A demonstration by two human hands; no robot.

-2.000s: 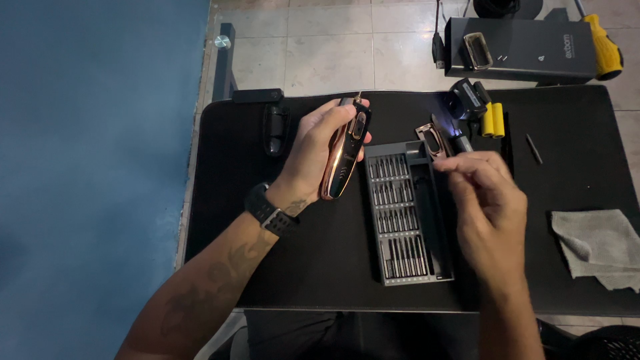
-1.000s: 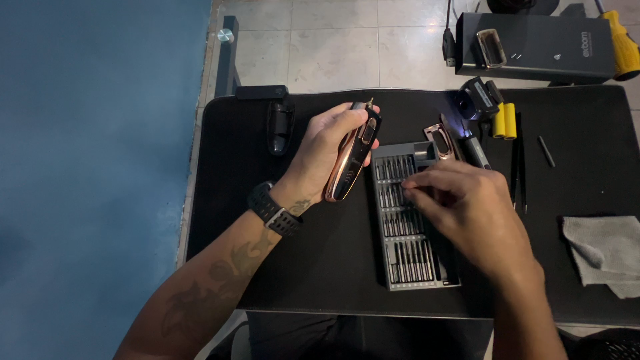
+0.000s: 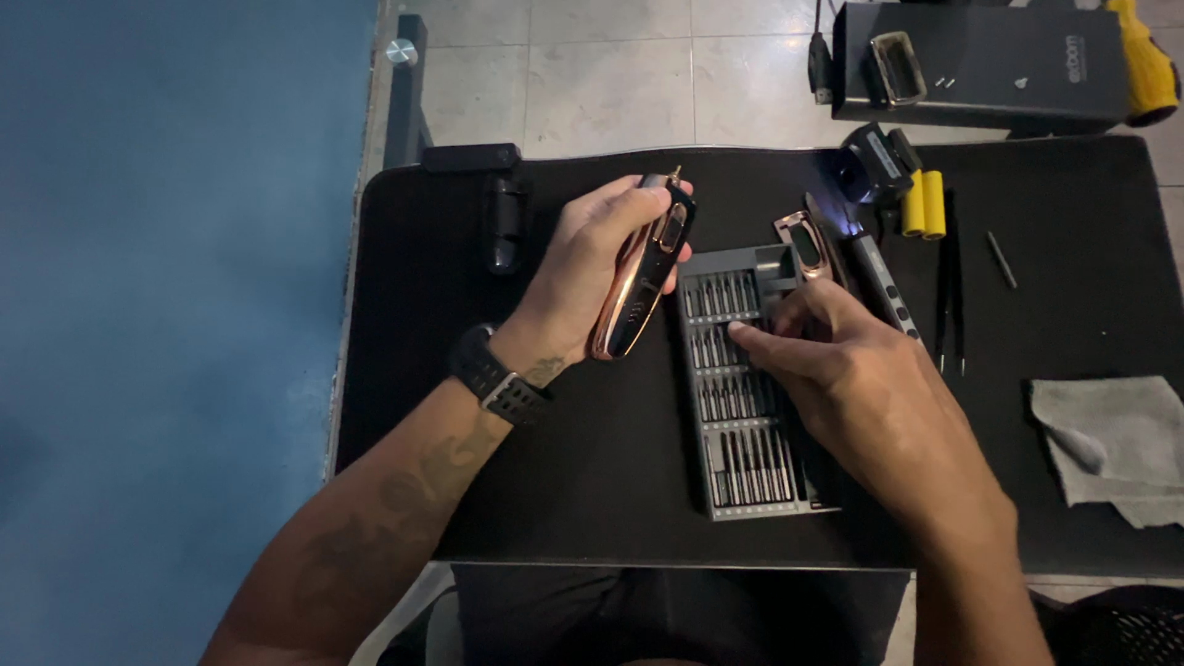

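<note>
My left hand [image 3: 601,250] grips a black and rose-gold hair clipper body [image 3: 645,273], its thumb near the metal tip at the top end. To the right, a grey case of screwdriver bits [image 3: 751,422] lies on the black desk mat, with rows of small metal bits. My right hand [image 3: 842,361] is over the case's upper right part, its index finger and thumb at the second row of bits. Whether it pinches a bit cannot be told. Behind the right hand lie a rose-gold cover part [image 3: 805,236] and a grey electric screwdriver [image 3: 883,287] with a lit end.
Yellow battery cells [image 3: 933,205], a black device [image 3: 869,165], black tweezers [image 3: 950,287], a thin metal rod [image 3: 1002,260] and a grey cloth [image 3: 1110,444] lie to the right. A black box [image 3: 999,65] stands beyond the table. A black holder [image 3: 505,227] is at the back left.
My right hand has moved from above the case's top right corner down onto the bit rows. My left hand still holds the clipper body in much the same place.
</note>
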